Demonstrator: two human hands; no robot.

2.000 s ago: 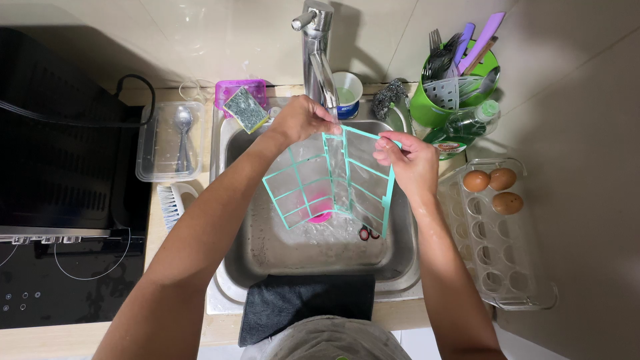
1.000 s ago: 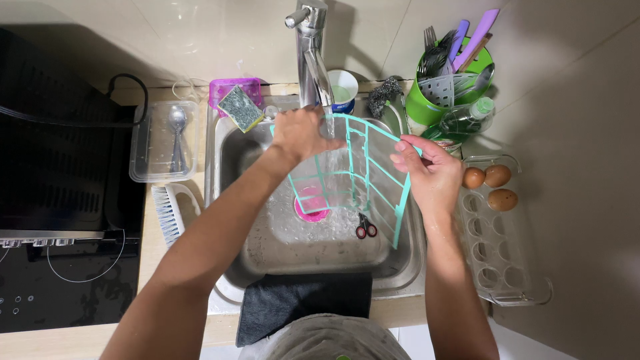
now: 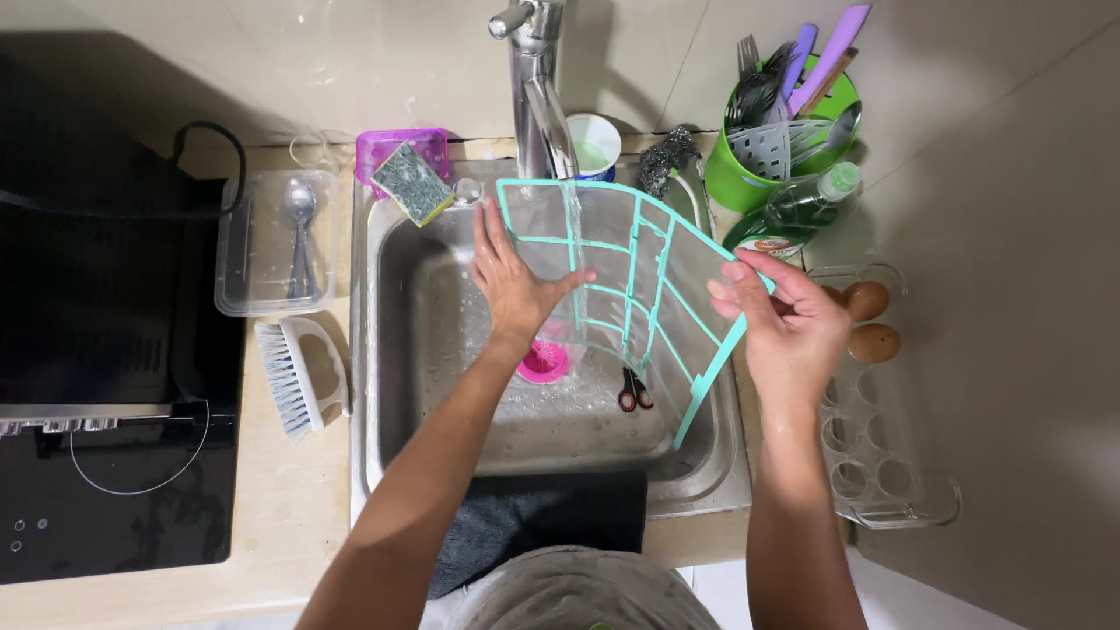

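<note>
A turquoise-framed mesh filter panel (image 3: 637,262) is held, bent in a curve, over the steel sink (image 3: 560,442). Water from the chrome faucet (image 3: 535,96) runs onto its left part. My right hand (image 3: 783,319) pinches the panel's right upper corner between thumb and fingers. At the panel's left side, my left hand (image 3: 521,280) has its fingers extended and thumb spread, against the mesh; whether it grips the frame I cannot tell. Beneath, in the basin, lie a pink drain strainer (image 3: 542,362) and small scissors (image 3: 634,395), whose blades are partly behind the panel.
A sponge (image 3: 413,184) rests by a purple tray (image 3: 385,149). Left of the sink are a plastic container (image 3: 234,262) with spoons and a scrub brush (image 3: 302,376). At right stand a green utensil holder (image 3: 729,175), a dish-soap bottle (image 3: 792,214) and an egg tray (image 3: 875,455). A dark cloth (image 3: 560,516) hangs in front.
My left hand has moved from the panel's top edge near the faucet down to its left side. The panel's right part has shifted rightward with my right hand, and the scissors show more fully than at first.
</note>
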